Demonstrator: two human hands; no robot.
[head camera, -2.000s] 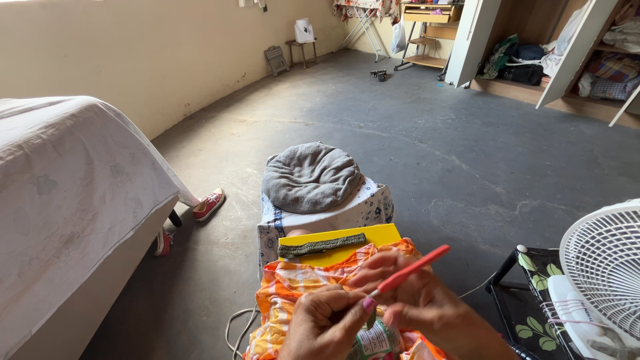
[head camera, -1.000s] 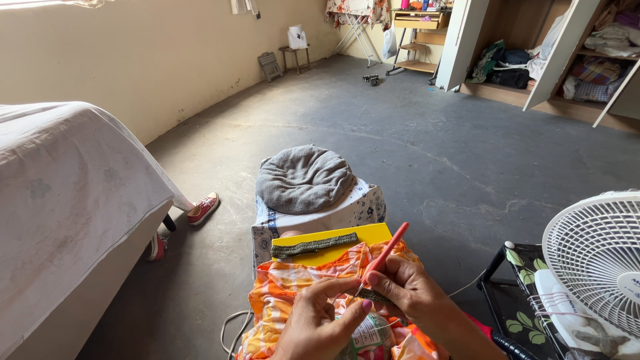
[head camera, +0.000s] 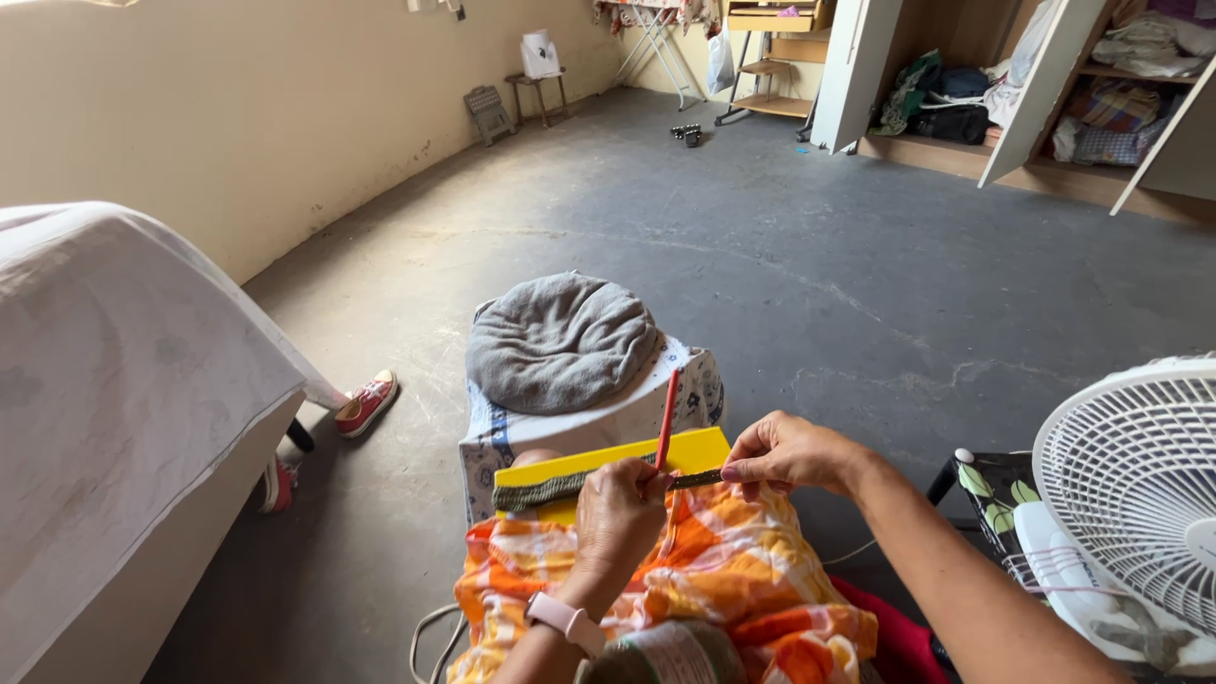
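My left hand grips a red crochet hook, which stands nearly upright, and one end of a narrow dark green crocheted strip. My right hand pinches the other end of that strip, which is stretched between the hands. Behind them a wider green crocheted band lies on a yellow board or folder, partly hidden by my left hand. A ball of green yarn with a paper band rests on the orange checked cloth over my lap.
A grey round cushion lies on a cloth-covered seat ahead. At right a white fan stands by a black leaf-patterned stand. A white-covered bed and red sneakers are at left; an open wardrobe stands behind.
My hands have moved apart, with the narrow strip now stretched between them. The red hook, held by my right hand one second ago, is now in my left hand.
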